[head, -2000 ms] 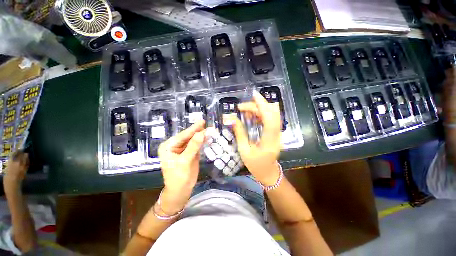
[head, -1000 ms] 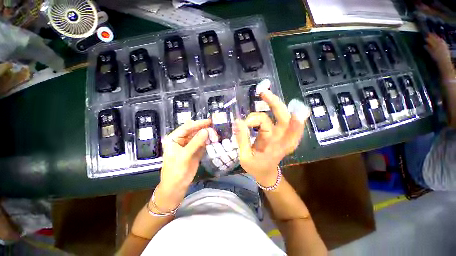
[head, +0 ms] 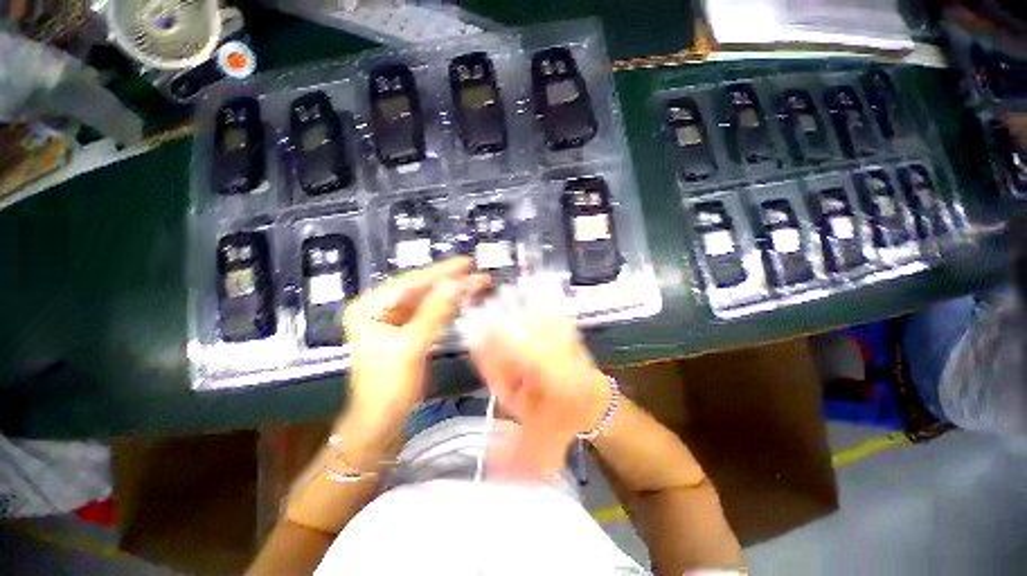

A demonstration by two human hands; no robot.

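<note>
A clear blister tray (head: 650,295) holds two rows of black phone housings; one housing (head: 590,231) lies at the right of the near row, with a pale rectangle mid-body. My left hand (head: 394,332) is at the tray's near edge, thumb and fingertips pinched together on the sticker sheet, which is mostly hidden between my hands. My right hand (head: 535,354) is close beside it, over the sheet, and blurred by motion. Whether it holds a pad cannot be told.
A second blister tray (head: 721,308) of black housings lies to the right. A desk fan (head: 167,28) stands at the back left, white paper sheets (head: 811,25) at the back right. A brown cardboard box (head: 755,439) is below the bench edge. Another person's leg (head: 957,366) shows at the right.
My right hand has moved left and down, from over the tray's right side to beside my left hand. The white pads seen on its fingertips are no longer visible. My left hand has stayed nearly in place.
</note>
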